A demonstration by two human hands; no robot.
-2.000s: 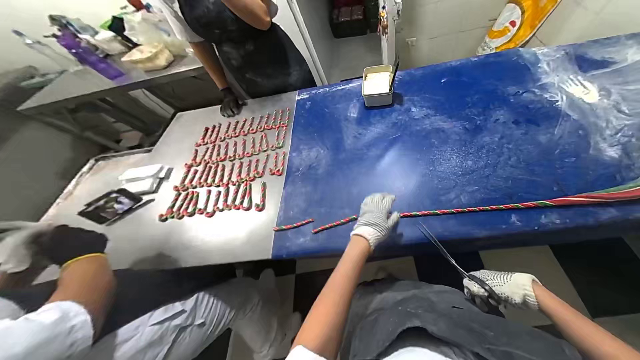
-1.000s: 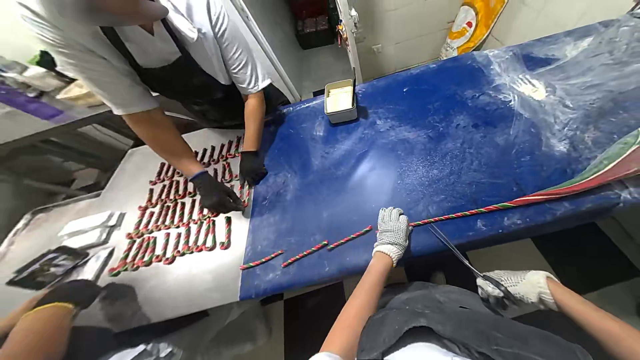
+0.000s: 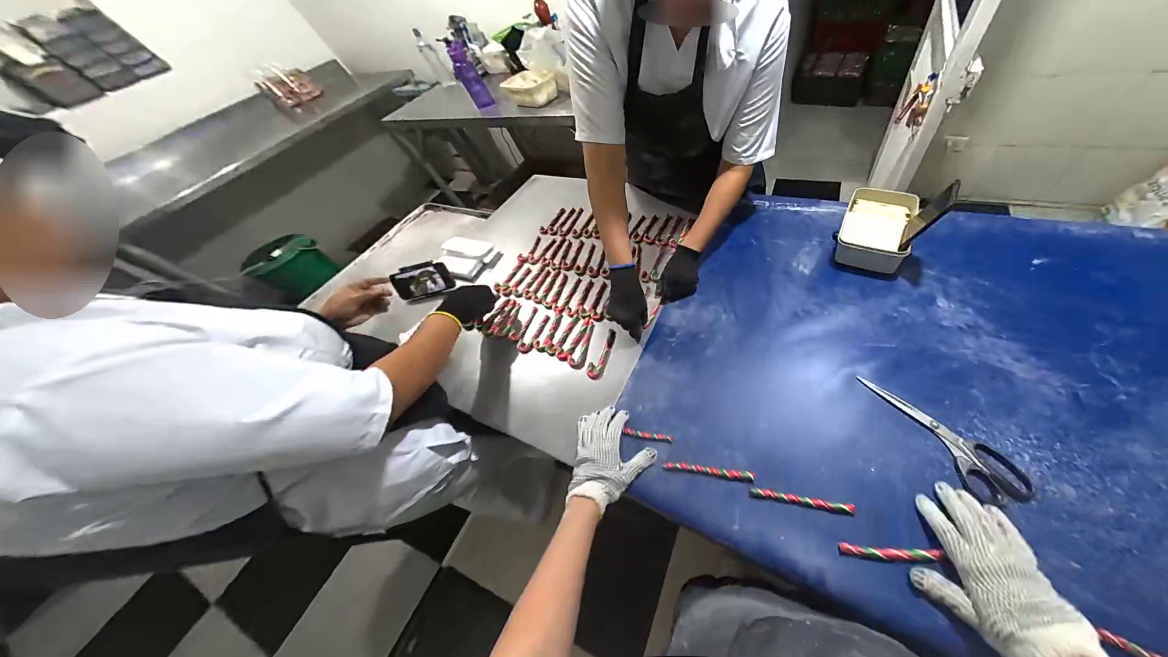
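Observation:
Several red, green and white twisted candy sticks lie end to end along the near edge of the blue table, one of them a short candy stick (image 3: pixel 803 501). My left hand (image 3: pixel 602 456), in a white knit glove, rests flat with fingers spread at the left end of the line, against a candy stick (image 3: pixel 650 435). My right hand (image 3: pixel 990 566), gloved alike, lies palm down over another stick (image 3: pixel 890 553); whether it grips is hidden. Scissors (image 3: pixel 954 438) lie just beyond it, untouched. Rows of hooked candy canes (image 3: pixel 570 283) cover the steel table.
Across the steel table a co-worker's black-gloved hands (image 3: pixel 628 301) are at the canes. At left another co-worker's black-gloved hand (image 3: pixel 470 304) touches the canes near a phone (image 3: pixel 422 281). A container (image 3: pixel 876 228) stands at the blue table's far edge.
The scissors have left my right hand and lie on the table. My left hand has moved to the left end of the candy pieces. The view has swung left.

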